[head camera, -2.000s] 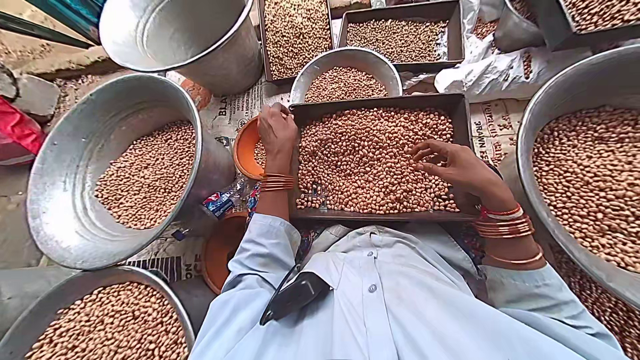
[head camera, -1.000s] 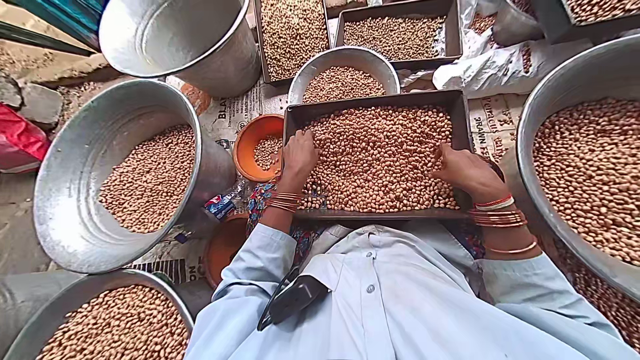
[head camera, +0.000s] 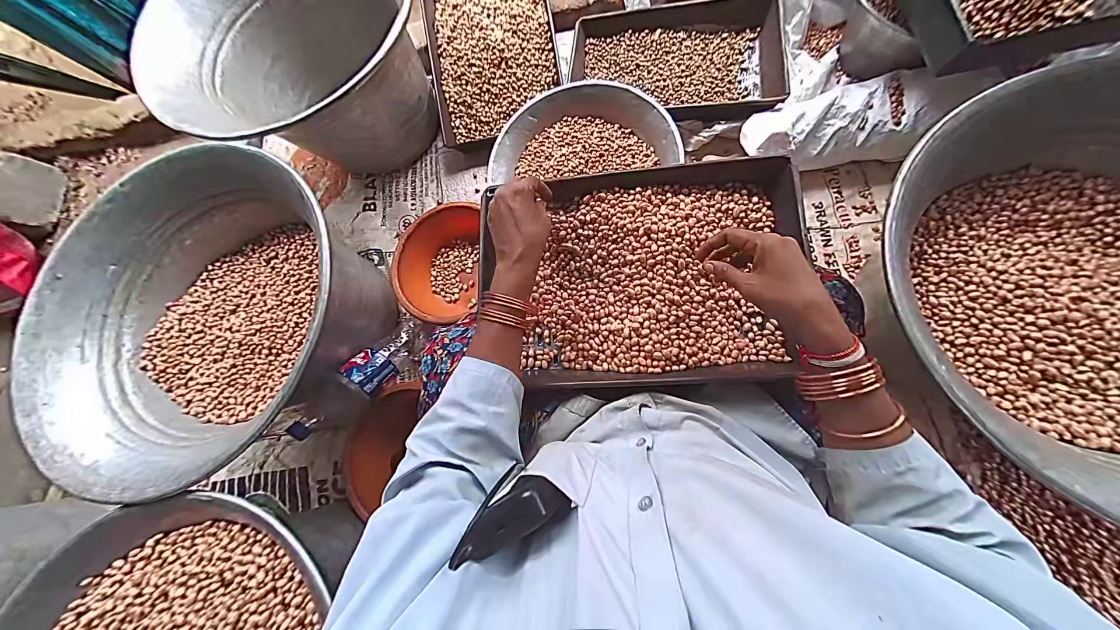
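Observation:
A dark rectangular metal tray (head camera: 665, 378) lies across my lap, filled with a layer of brown nuts or beans (head camera: 647, 280). My left hand (head camera: 520, 226) is at the tray's left edge with its fingers curled; whether anything is inside them is hidden. Over the right part of the tray, my right hand (head camera: 757, 267) hovers just above the nuts, thumb and fingers bent and slightly apart, with nothing visible between them. An orange bowl (head camera: 407, 262) holding a few nuts stands just left of the tray.
Large metal tubs of nuts stand at the left (head camera: 79, 350), lower left (head camera: 289, 542) and right (head camera: 901, 236). A metal basin (head camera: 516, 140) is beyond my tray, with more trays (head camera: 726, 107) behind. Another orange bowl (head camera: 372, 446) and a blue wrapper (head camera: 369, 371) lie at left.
My left hand has moved from over the nuts to the tray's left edge. My right hand has moved from the tray's right edge inward over the nuts.

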